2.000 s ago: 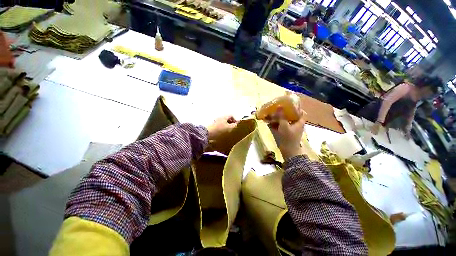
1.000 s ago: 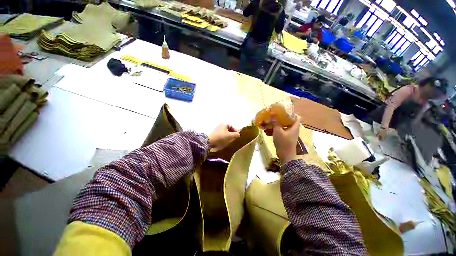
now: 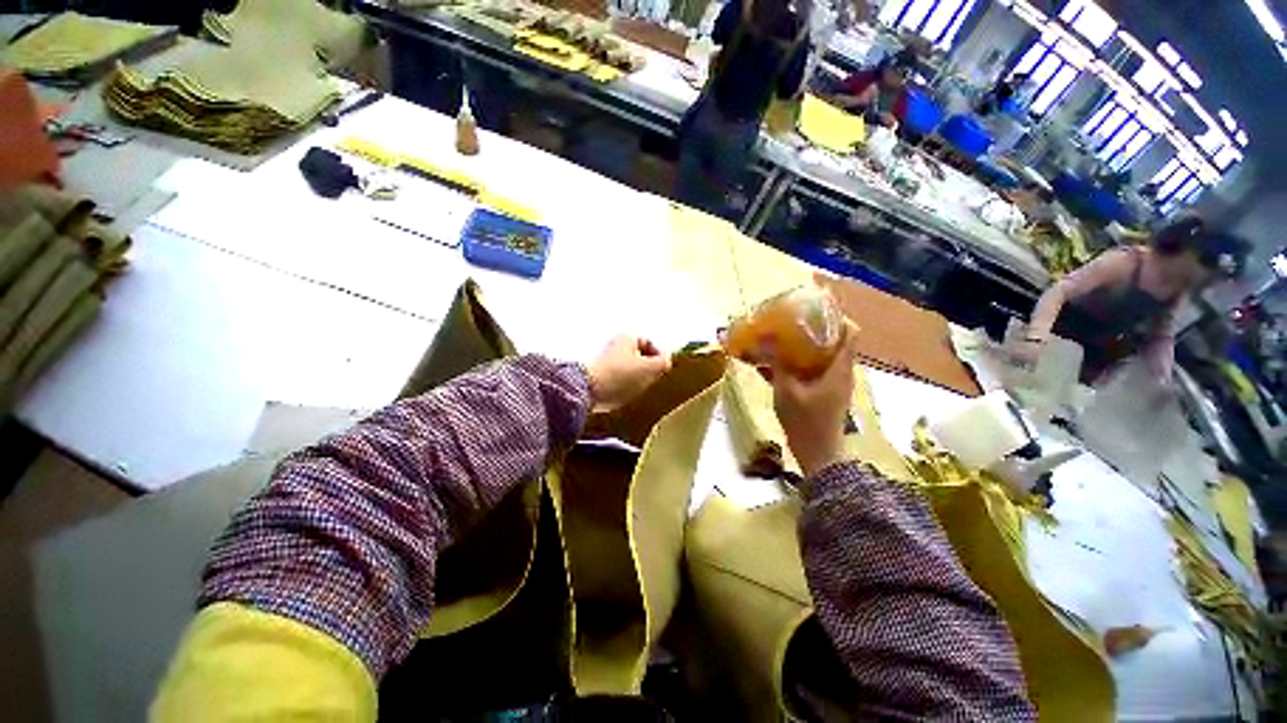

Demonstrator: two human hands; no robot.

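Khaki bag bodies (image 3: 671, 473) stand open-topped against the near table edge, yellowish inside. My left hand (image 3: 625, 373) pinches the top edge of the middle bag body. My right hand (image 3: 814, 403) is wrapped around a clear squeeze bottle with amber contents (image 3: 790, 328), held tilted with its nozzle end toward the bag's top edge, just right of my left hand. The nozzle tip is too small to make out. A rolled khaki piece (image 3: 752, 424) lies just below my right hand.
A blue tray (image 3: 507, 243) with small parts, a black lump (image 3: 328, 172) and another bottle (image 3: 466, 127) are on the white table (image 3: 282, 304). Yellow-green strips (image 3: 974, 480) and a white container (image 3: 981, 428) lie right. A person (image 3: 1129, 290) works at far right.
Since one second ago, the bottle has shifted slightly right and tilted. My left hand still pinches the bag's edge, slightly farther left. The person at far right has moved their arms.
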